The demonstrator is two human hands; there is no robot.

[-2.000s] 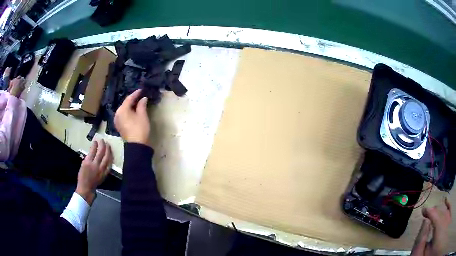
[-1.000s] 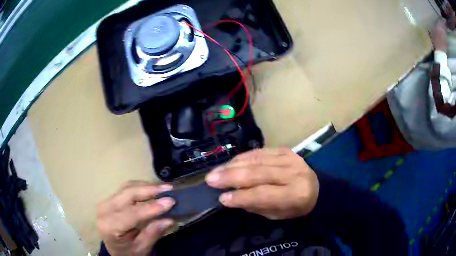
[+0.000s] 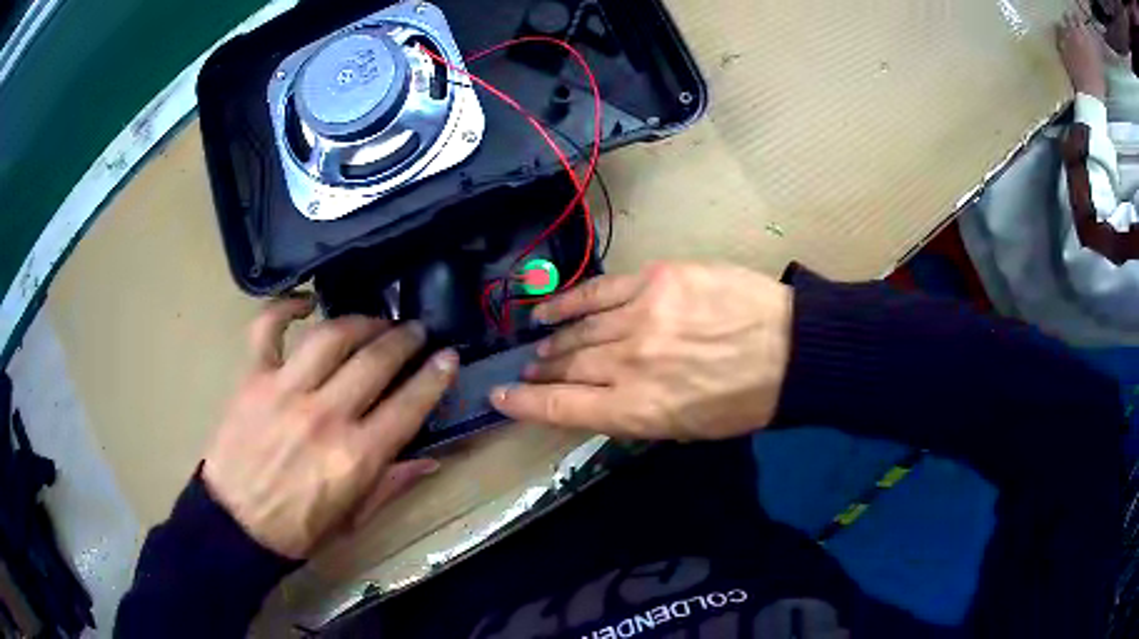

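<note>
The black rear cabinet shell (image 3: 583,250) lies open on the cardboard. A dark foam strip (image 3: 481,381) lies inside its near side. My left hand (image 3: 327,418) and my right hand (image 3: 662,352) have their fingertips on the strip's two ends, holding it against the box. The black front baffle (image 3: 500,150) lies behind the shell with the silver speaker driver (image 3: 354,94) on it. Red and black wires loop from the driver to the box, beside a green round part (image 3: 538,276) and a rounded black lump (image 3: 437,300). My hands hide the box's near corners.
The ribbed cardboard bench cover (image 3: 799,162) lies under the work. The green conveyor (image 3: 88,94) with its white edge rail curves along the upper left. Part of the pile of black strips (image 3: 31,537) shows at the left edge. A person's sleeve (image 3: 1089,187) is at the right.
The strip, held between both hands in front of the box a second ago, is now inside its near side. Earlier my left hand was at the strip pile. Both hands have moved up over the box.
</note>
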